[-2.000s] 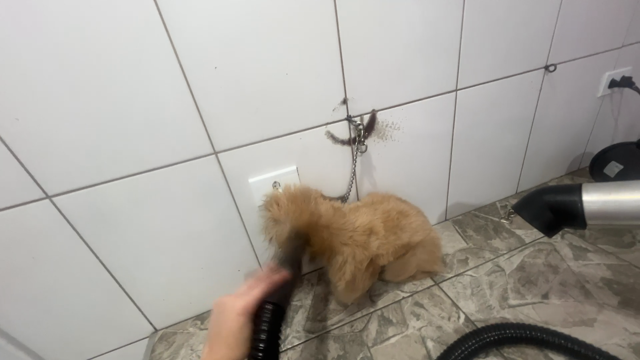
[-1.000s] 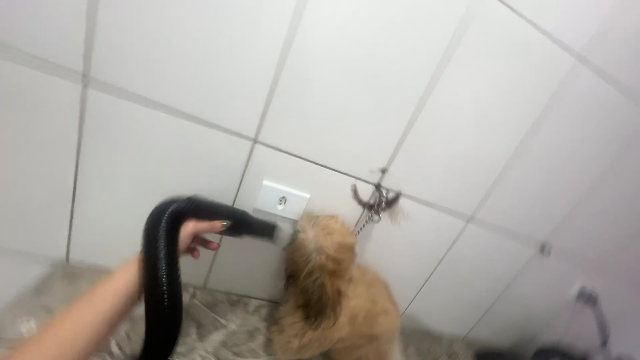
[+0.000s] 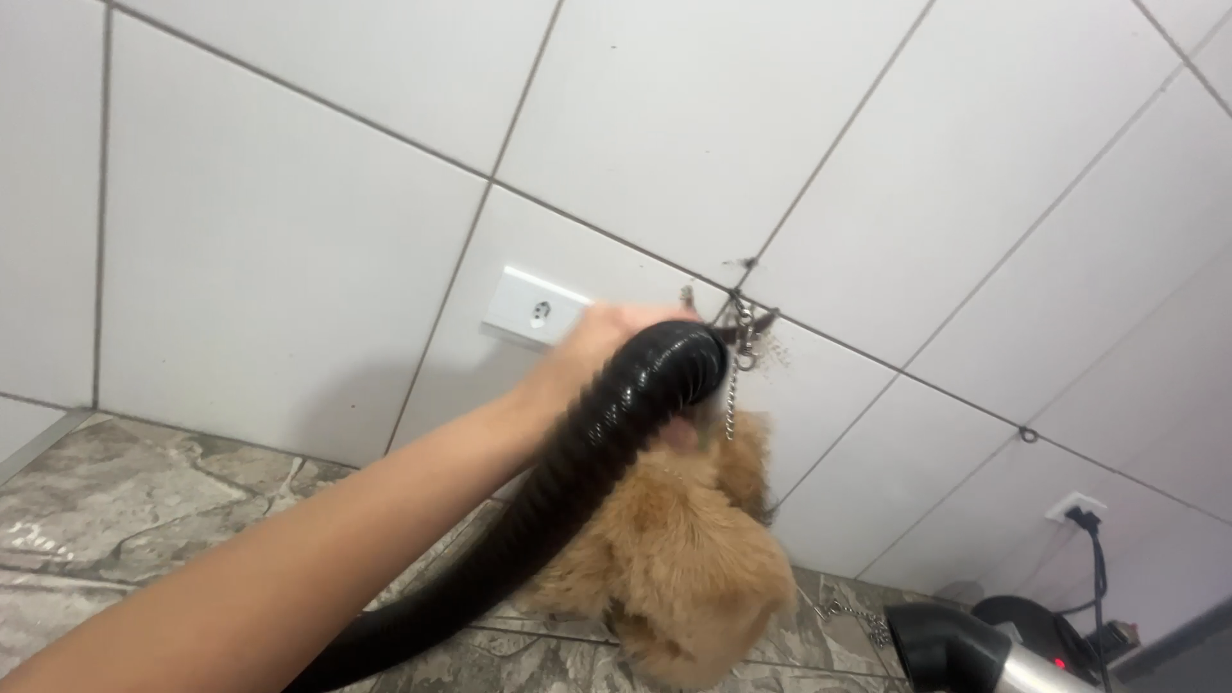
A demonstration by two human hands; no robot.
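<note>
My left hand (image 3: 616,332) grips the end of a black corrugated dryer hose (image 3: 587,462), held above a fluffy tan dog (image 3: 688,549). The hose hides most of the fingers and its own nozzle. Fur at the dog's upper side is right below the hose end. A metal chain (image 3: 731,399) hangs from a clip at the wall hook (image 3: 746,332) down to the dog. The dog is on a stone-patterned tiled surface (image 3: 173,510) against the white tiled wall. My right hand is not in view.
A white wall outlet (image 3: 539,306) is left of the hook. At the lower right lie a dryer with a black nozzle and metal tube (image 3: 948,645), a loose chain (image 3: 857,616) and a round black object (image 3: 1030,621). A black plug (image 3: 1083,518) sits in another outlet.
My left hand and the hose have moved right, from beside the outlet to above the dog near the wall hook. The dog has changed its pose. The view has shifted and tilted.
</note>
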